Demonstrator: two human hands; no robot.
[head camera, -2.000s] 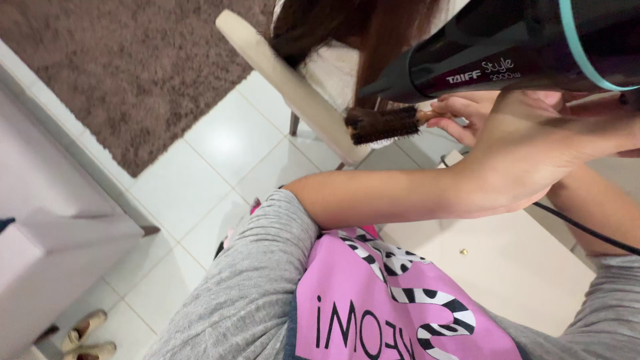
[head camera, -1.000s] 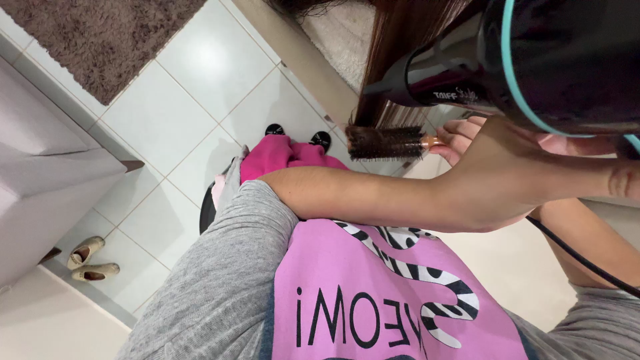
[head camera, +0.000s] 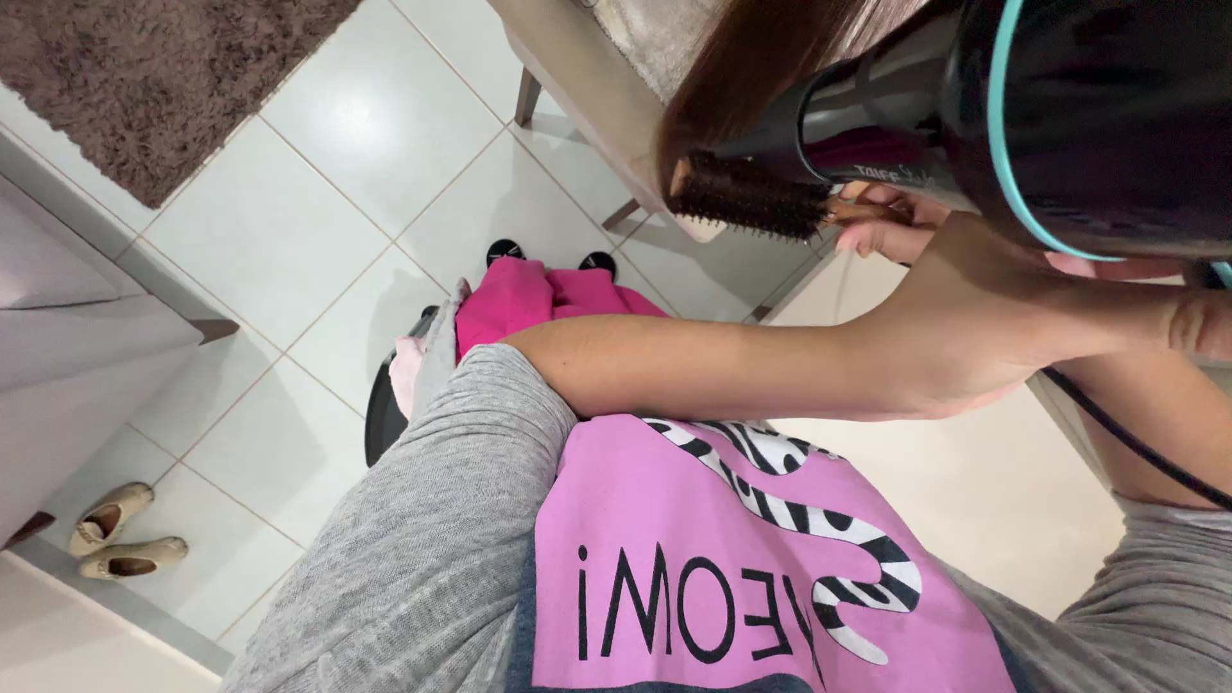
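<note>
My left hand (head camera: 982, 318), its forearm stretched across from the left sleeve, grips a black hair dryer (head camera: 885, 135) with a teal ring. Part of that grip is hidden by the dryer body. Behind it, my right hand (head camera: 890, 231) holds the wooden handle of a round bristle brush (head camera: 756, 197). Long brown hair (head camera: 746, 72) hangs down to the brush head, its lower end against the bristles. The dryer's nozzle lies close over the brush, pointing left. The dryer's black cord (head camera: 1136, 433) runs down to the right.
A beige chair edge (head camera: 577, 87) lies behind the hair. Below it are black shoes (head camera: 599, 262) and pink trousers (head camera: 539, 298). Upholstered furniture (head camera: 87, 356), a brown shaggy rug (head camera: 164, 77) and beige flats (head camera: 135, 558) are on the left. A pale surface (head camera: 924, 462) lies below my arms.
The nozzle has come down close to the brush, and the hair now meets the bristles; one second ago the brush was slightly below the hair. The view has shifted over the floor.
</note>
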